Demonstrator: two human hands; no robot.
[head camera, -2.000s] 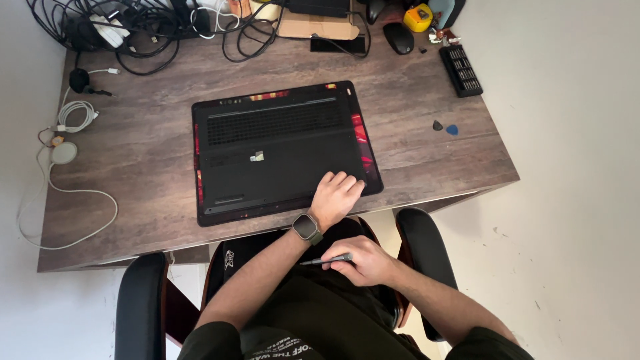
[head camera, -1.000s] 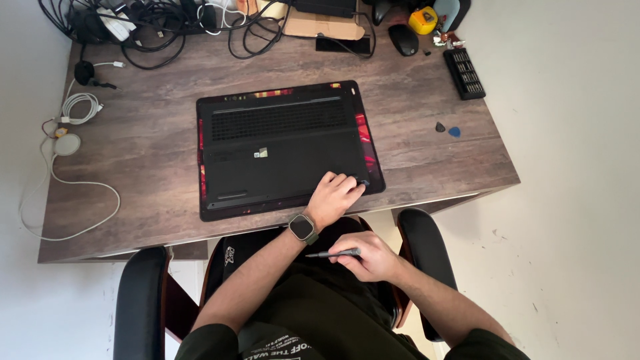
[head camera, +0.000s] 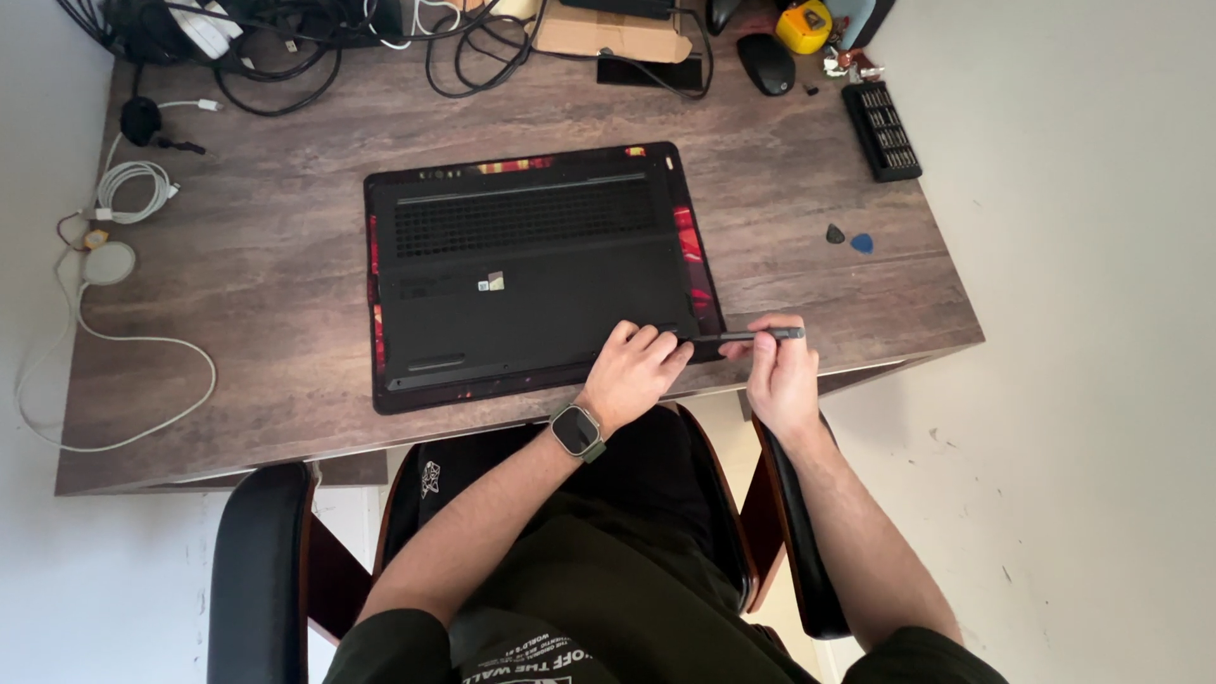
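Note:
A black laptop (head camera: 532, 304) lies with its vented underside up on a black mat with red patterns (head camera: 688, 235). My left hand (head camera: 636, 369), with a watch on its wrist, rests on the laptop's near right corner; whether its fingertips pinch anything is hidden. My right hand (head camera: 781, 370) holds a slim grey precision screwdriver (head camera: 750, 335) level, its tip pointing left at that corner, close to my left fingertips. Whether the tip touches the laptop cannot be told.
To the right lie a dark pick (head camera: 835, 234), a blue pick (head camera: 862, 243) and a black case of screwdriver bits (head camera: 883, 133). A computer mouse (head camera: 766, 65), yellow tape measure (head camera: 804, 26) and black cables (head camera: 475, 57) are at the back. White cables (head camera: 135, 192) lie left.
My right hand has moved from over my lap up to the laptop's near right corner, bringing the screwdriver with it. My left hand stays at that corner.

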